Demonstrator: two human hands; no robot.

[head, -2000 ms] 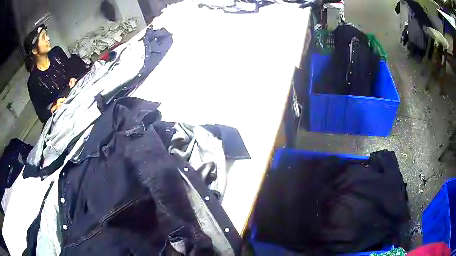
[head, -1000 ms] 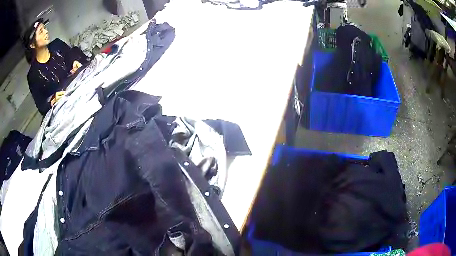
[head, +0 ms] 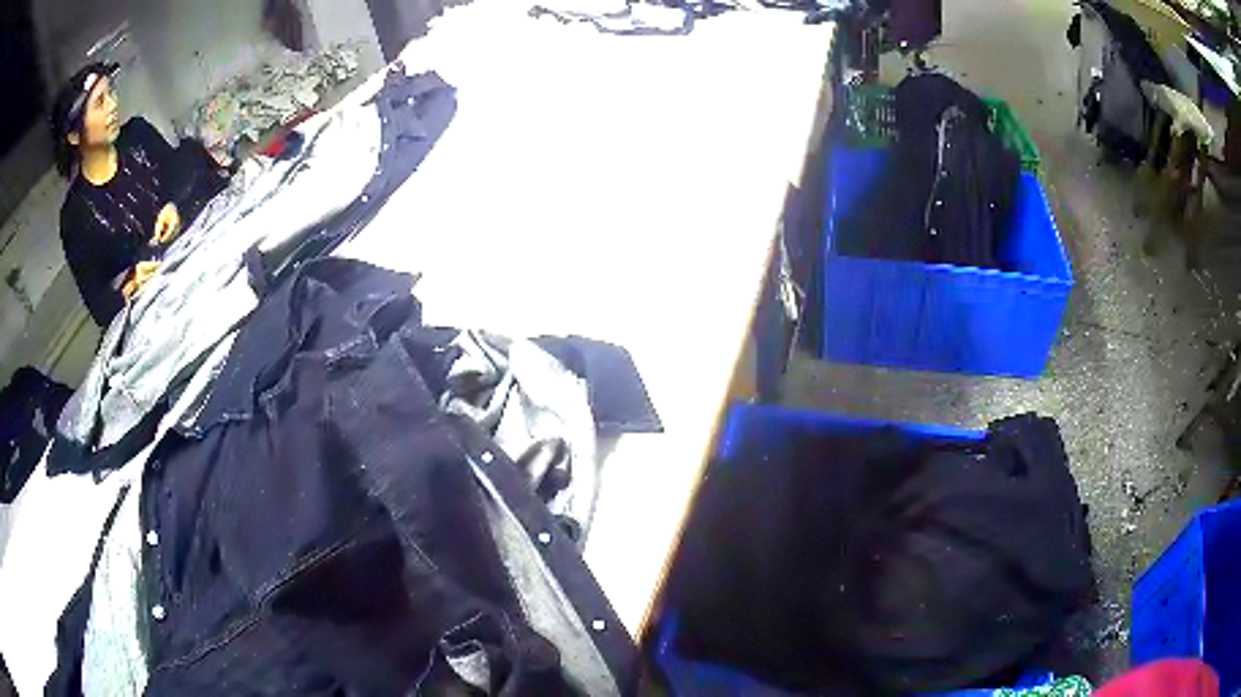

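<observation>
A dark navy denim garment [head: 293, 504] lies spread on the near end of the long white-topped table [head: 613, 191]. Its collar end points away from me, and pale round buttons show along its placket [head: 569, 572] on the right and at its left edge. Its paler grey-blue inside shows beside the placket. A sleeve end or cuff [head: 619, 385] lies flat on the white top to the right. Another garment with its pale inside showing [head: 204, 293] lies beyond it along the left table edge. Neither of my hands is in the picture.
A person in black [head: 129, 204] stands at the table's left side. On the floor at right, a blue crate [head: 939, 320] holds dark garments, and a nearer one is heaped with dark cloth [head: 885, 552]. Another blue crate [head: 1184, 586] and something red [head: 1164, 681] sit at lower right.
The whole view has shifted slightly. The person at the left has moved their hands a little. Something dark now hangs or stands at the top behind the far crate. The garment lies unchanged.
</observation>
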